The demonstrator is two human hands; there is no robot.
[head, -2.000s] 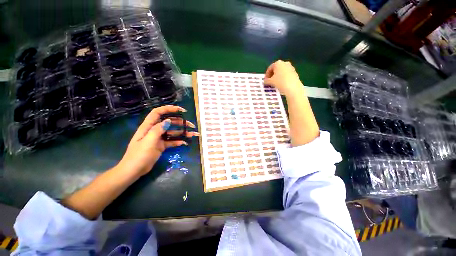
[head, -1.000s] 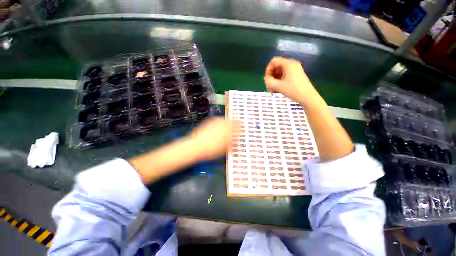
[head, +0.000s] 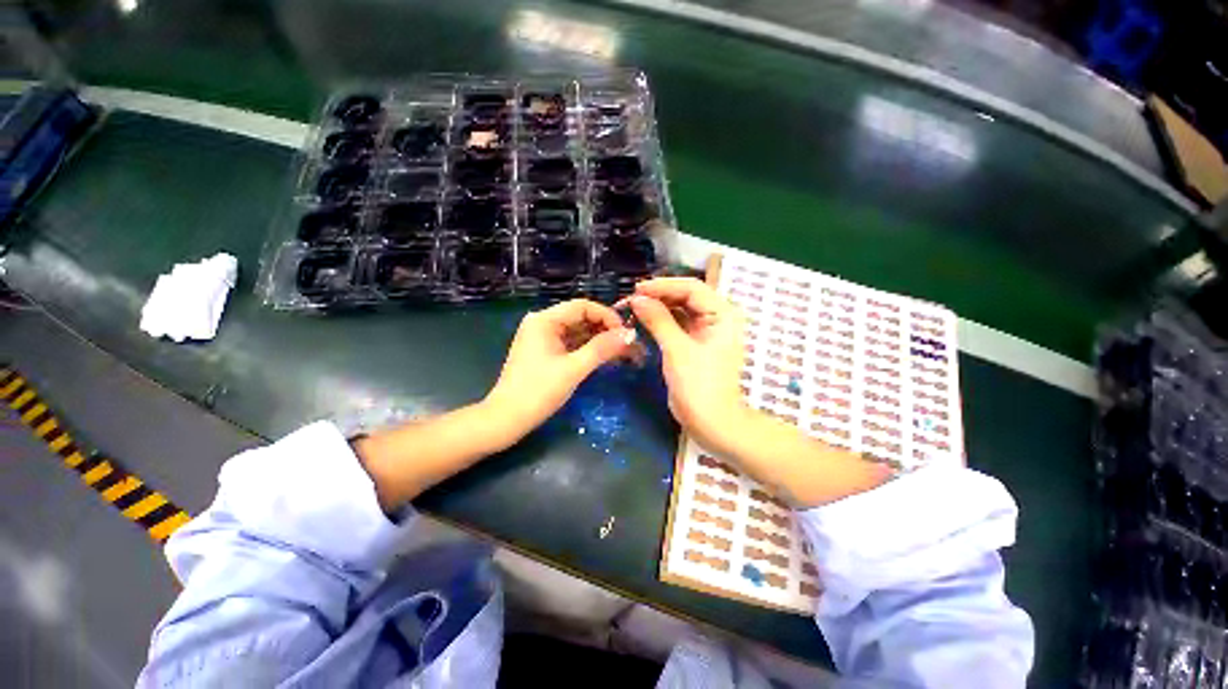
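My left hand (head: 555,366) and my right hand (head: 698,353) meet fingertip to fingertip just in front of the blister tray. Between them they pinch a small black plastic housing (head: 630,318), mostly hidden by the fingers. A tiny pale bit shows at the fingertips; I cannot tell what it is. The white adhesive sheet (head: 863,366) with columns of small brown pieces lies on a brown backing board, partly under my right forearm. Blue scraps of film (head: 795,385) lie on the sheet.
The clear blister tray (head: 445,180) with black housings lies beyond my hands to the left. A crumpled white wipe (head: 189,298) is at far left. More blue scraps (head: 602,420) lie on the green bench near its front edge. Stacked trays (head: 1161,464) stand at far right.
My right hand has left the sheet's far edge and moved left to meet my left hand. My left hand has come off the sheet's left side. The view has swung left.
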